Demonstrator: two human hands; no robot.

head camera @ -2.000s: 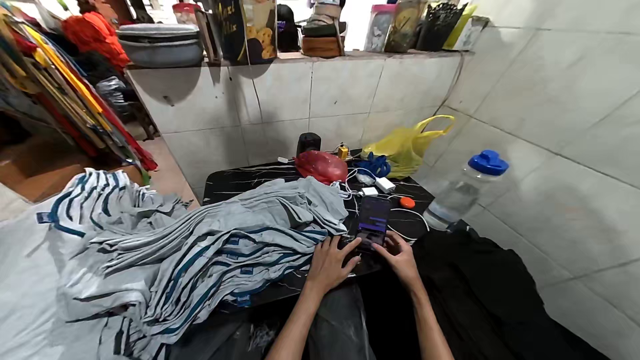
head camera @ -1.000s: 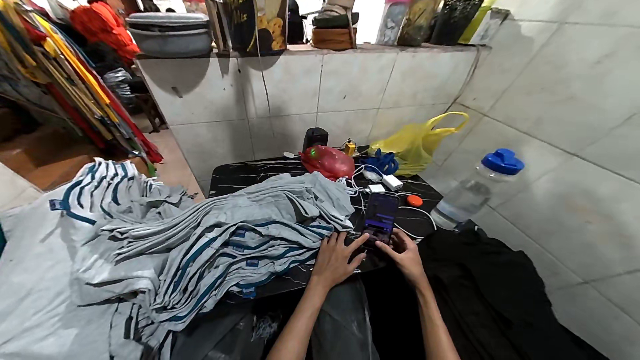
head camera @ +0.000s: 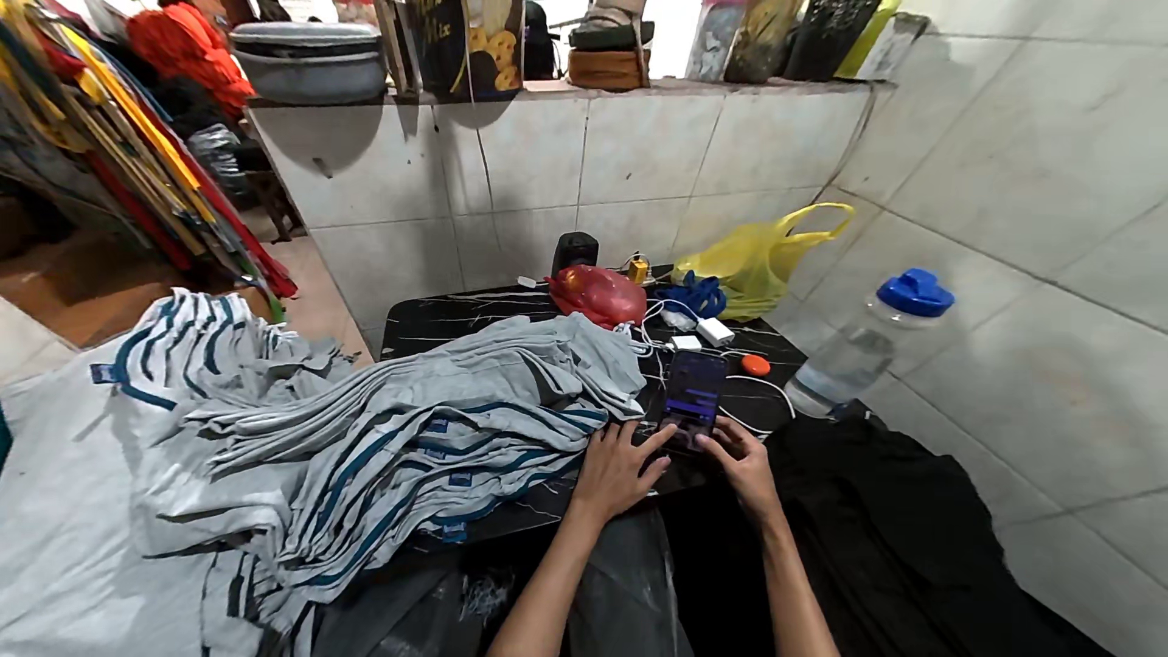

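Observation:
A smartphone (head camera: 695, 388) with a lit, dark screen lies on the black marble-patterned table (head camera: 424, 319). My left hand (head camera: 616, 470) rests at the table's near edge, its thumb at the lower left of the phone; its other fingers are spread beside the grey garments. My right hand (head camera: 744, 461) is at the phone's lower right, with its thumb over the screen. Whether any fingers grip the phone I cannot tell. A heap of grey garments (head camera: 456, 374) with teal trim covers the left of the table. White cables and a white charger (head camera: 714, 330) lie behind the phone.
A clear bottle (head camera: 844, 356) with a blue lid leans at the right beside black cloth (head camera: 876, 511). Toward the tiled wall are a red plastic bag (head camera: 598, 294), a yellow plastic bag (head camera: 744, 265), a black speaker-like object (head camera: 575, 251) and an orange round item (head camera: 755, 365).
My left thumb has moved from the phone's near edge onto its lower left side. Both hands otherwise stay by the phone.

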